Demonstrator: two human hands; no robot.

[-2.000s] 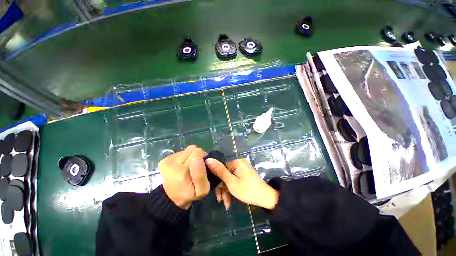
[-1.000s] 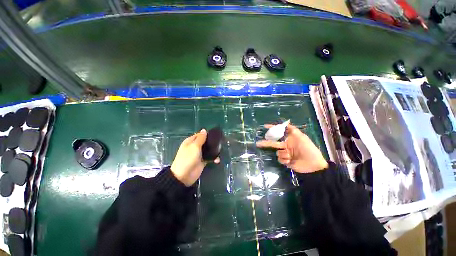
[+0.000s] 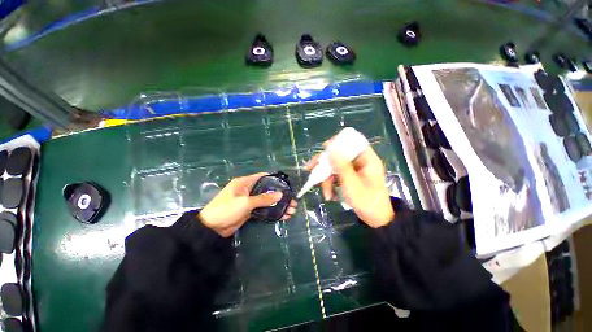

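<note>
My left hand [image 3: 235,206] holds a round black housing [image 3: 280,185] over the clear blister tray [image 3: 188,155], with the thumb across its face. The housing's small tab points up and away. My right hand [image 3: 361,185] grips a white glue bottle [image 3: 344,148], tilted with its thin nozzle pointing down-left. The nozzle tip is close to the housing's right edge; whether they touch I cannot tell. Another black housing [image 3: 87,202] with a pale ring lies on the green bench at the left.
Stacked parts trays with black discs stand at the left [image 3: 32,220] and right. A printed sheet [image 3: 500,155] with loose discs covers the right stack. Several housings sit on the green conveyor [image 3: 195,48] beyond the blue edge. A metal post [image 3: 39,91] rises at upper left.
My right hand has picked up the glue bottle and brought it to the housing. My left hand has turned the black part so its detailed face shows. The camera view has shifted.
</note>
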